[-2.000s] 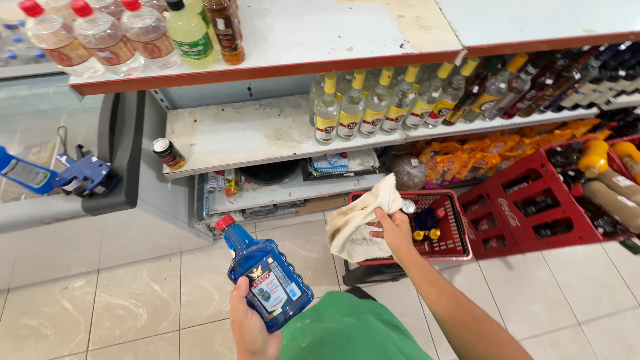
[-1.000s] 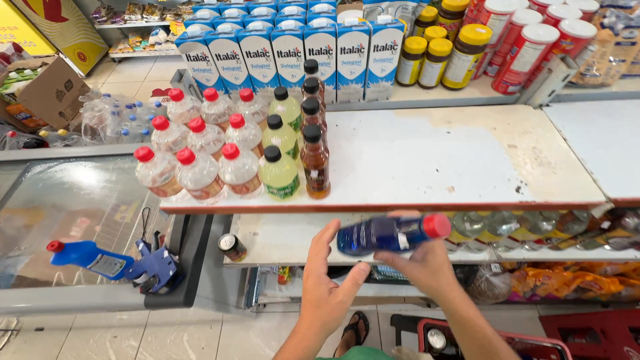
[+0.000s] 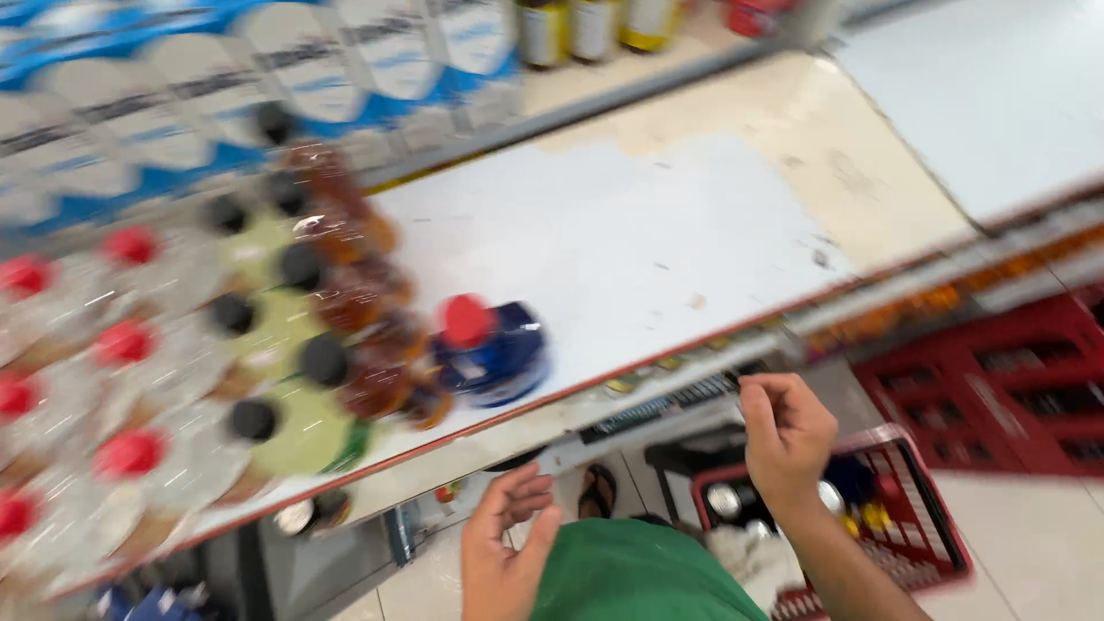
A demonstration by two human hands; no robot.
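A blue bottle with a red cap (image 3: 496, 349) stands on the white shelf (image 3: 621, 233), beside a column of amber bottles with black caps (image 3: 366, 297). My left hand (image 3: 511, 539) is below the shelf's front edge, its fingers apart and nothing in it. Further right, my right hand (image 3: 787, 435) is loosely curled in front of the lower shelf; whether something small is between its fingers cannot be told. Beneath that hand, a red basket (image 3: 957, 552) on the floor holds a whitish cloth (image 3: 749, 561) and several bottles.
Bottles with red caps (image 3: 129, 345) and pale green bottles (image 3: 293, 379) fill the shelf's left part. Blue and white cartons (image 3: 302, 60) line the back. A small jar (image 3: 312, 511) is on the lower shelf; red crates (image 3: 1000, 388) stand at the right.
The blue bottle, held in my hands one second ago, now stands on the shelf beside the amber bottles. My hands have let it go and moved apart. The view has shifted and tilted.
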